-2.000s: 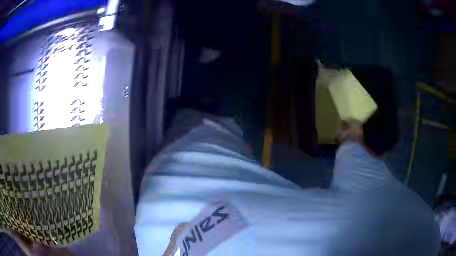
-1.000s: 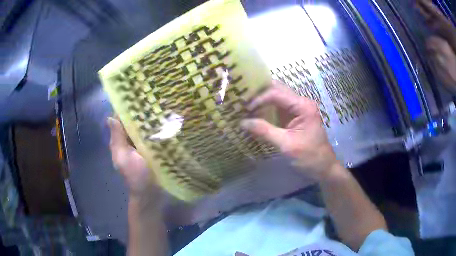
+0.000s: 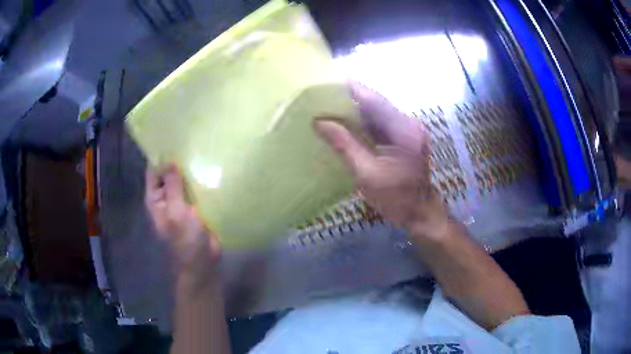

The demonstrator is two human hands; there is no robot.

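A pale yellow sheet (image 3: 242, 131), plain and glossy on the side that shows, is held up in the middle of the view. My left hand (image 3: 181, 214) grips its lower left edge. My right hand (image 3: 387, 162) pinches its right side between thumb and fingers and is slightly blurred. Whether one sheet or several are held cannot be told. Gold-brown patterned parts (image 3: 481, 148) lie in rows on the table to the right of my right hand. More rows show below the sheet's lower right edge.
The silver table (image 3: 277, 283) has strong glare at its upper middle. A blue bar (image 3: 553, 104) with metal rails runs along the right. An orange-and-white strip (image 3: 90, 187) stands at the left edge. Part of a person (image 3: 621, 159) shows at the far right edge.
Two seconds ago one hand held yellow paper over a dark container. A second ago the held sheet showed patterned parts; now a plain yellow face shows. Both hands still hold on.
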